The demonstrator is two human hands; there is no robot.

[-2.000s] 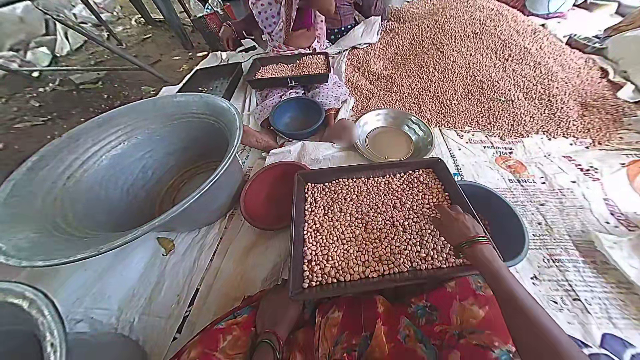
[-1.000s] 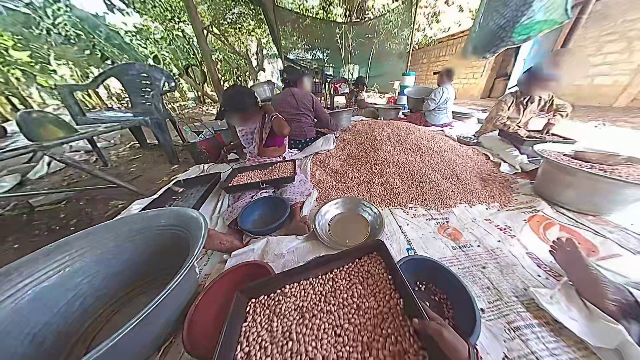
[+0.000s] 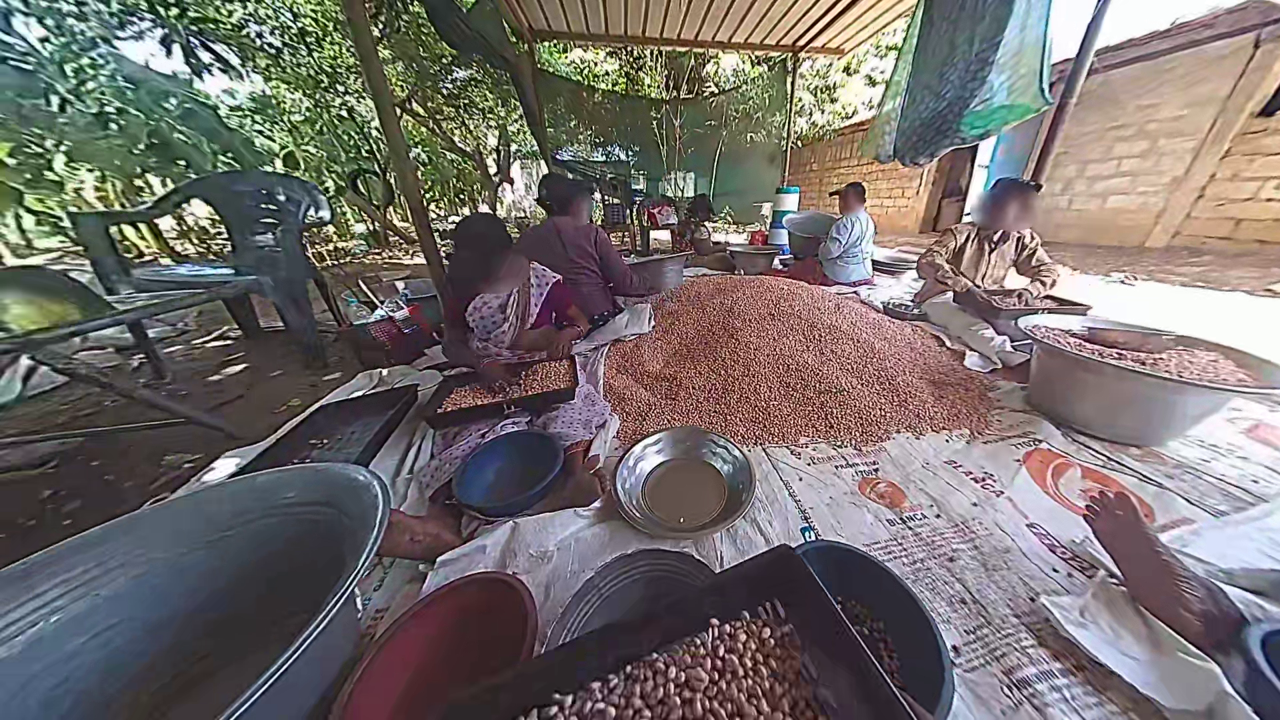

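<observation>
Neither my left hand nor my right hand shows in the head view. A dark rectangular tray (image 3: 770, 590) holding reddish-brown nuts or beans (image 3: 700, 670) is tilted at the bottom edge; what supports it is hidden. Left of it stands a red bowl (image 3: 455, 650), with a grey ridged round vessel (image 3: 625, 590) partly behind the tray. To its right, a dark blue tub (image 3: 895, 610) contains some of the same nuts or beans. Farther forward are a shiny metal basin (image 3: 685, 482) and a blue bowl (image 3: 508, 472).
A large metal tub (image 3: 180, 590) fills the lower left. Beyond the basin rises a big heap of nuts or beans (image 3: 790, 360) on printed sacks (image 3: 900, 520). Several people sit around it, one with a tray (image 3: 505, 390). Someone's bare foot (image 3: 1150, 560) is at right.
The view has swung upward. My right hand was in the tray, then at its right edge, and is now out of view. The tray has become tilted, and the grey vessel now shows.
</observation>
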